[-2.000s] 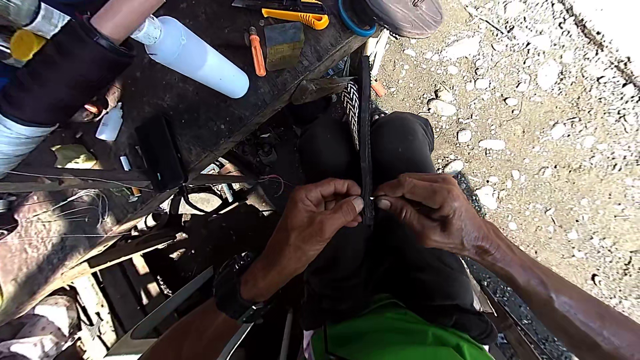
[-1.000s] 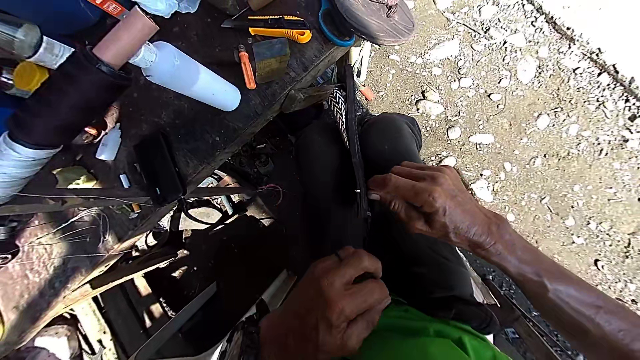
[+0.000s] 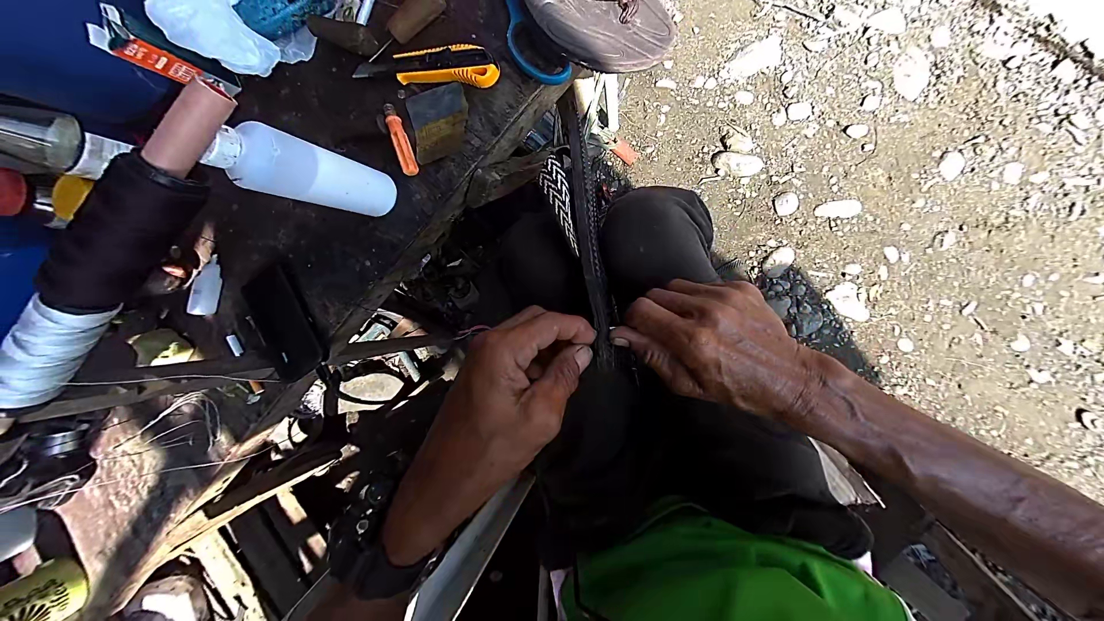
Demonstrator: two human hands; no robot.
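Note:
A dark strap-like piece [image 3: 587, 250] with stitching along its edge stands on edge between my knees. Beside its upper part is a black-and-white patterned woven part [image 3: 558, 198]. My left hand [image 3: 530, 371] is at the strap's left side, thumb and forefinger pinched at its edge; what lies between the tips is too small to tell. On the opposite side, my right hand [image 3: 707, 345] pinches the strap's lower part, with a small pale spot at the thumb tip. A watch-like band [image 3: 366, 543] is on my left wrist.
On the dark wooden table [image 3: 345, 250] at the left lie a yellow utility knife [image 3: 448, 65], an orange-handled tool [image 3: 400, 141], a white bottle [image 3: 306, 168], a black thread spool [image 3: 121, 233], a black case [image 3: 283, 321] and blue-handled scissors [image 3: 535, 52]. Stony ground [image 3: 914, 216] is at the right.
My left hand was low by my lap one second ago and has come up to the strap. My right hand has stayed beside the strap.

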